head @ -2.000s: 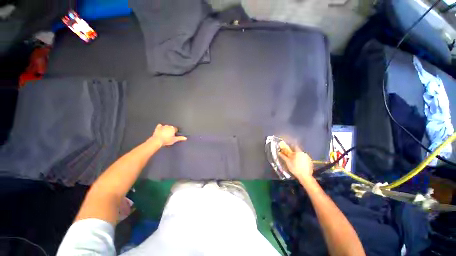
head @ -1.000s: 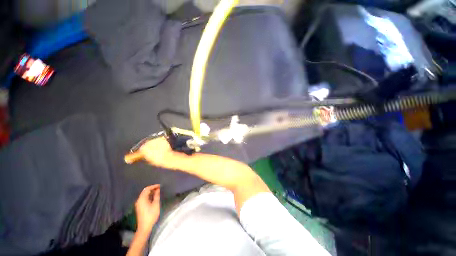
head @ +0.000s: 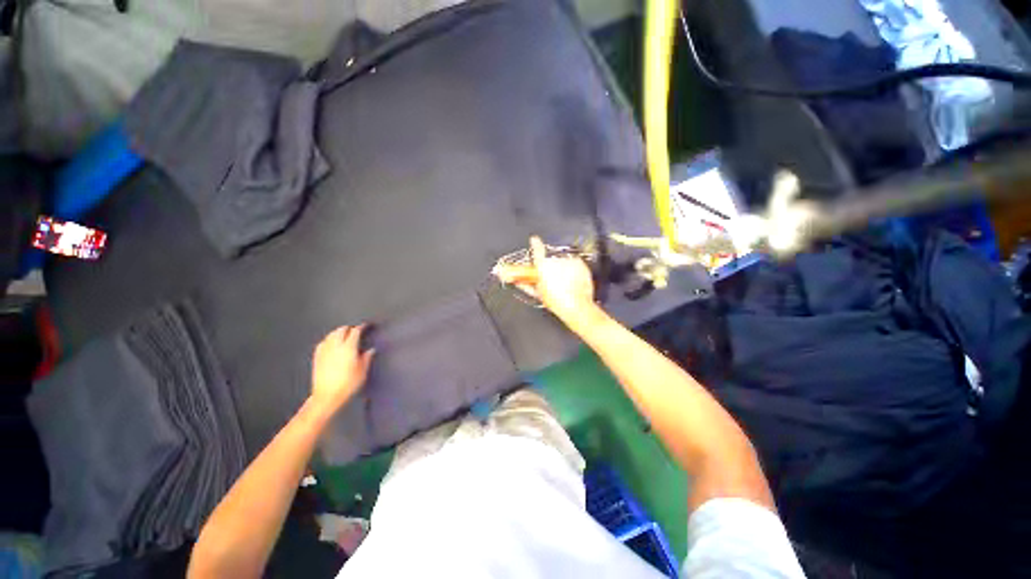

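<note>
A dark grey garment piece (head: 435, 364) lies flat at the front edge of the table. My left hand (head: 341, 364) rests on its left upper part, fingers slightly bent; whether it grips the cloth cannot be told. My right hand (head: 562, 283) is closed on the handle of the silver steam iron (head: 518, 275), just beyond the piece's upper right corner. The hand hides part of the iron. The neat stack of grey pieces (head: 130, 424) is at the left.
A crumpled grey heap (head: 243, 141) lies at the far left edge. The yellow hose (head: 659, 124) rises at the right, beside a pale rod with ties (head: 786, 215) and a white plate (head: 703, 204). Dark clothing (head: 859, 351) is piled right. A blue crate (head: 627, 520) stands below.
My right hand and the iron have moved from the left side to the right of the piece. My left hand, earlier at the table's front edge, is now on the cloth. The view has turned.
</note>
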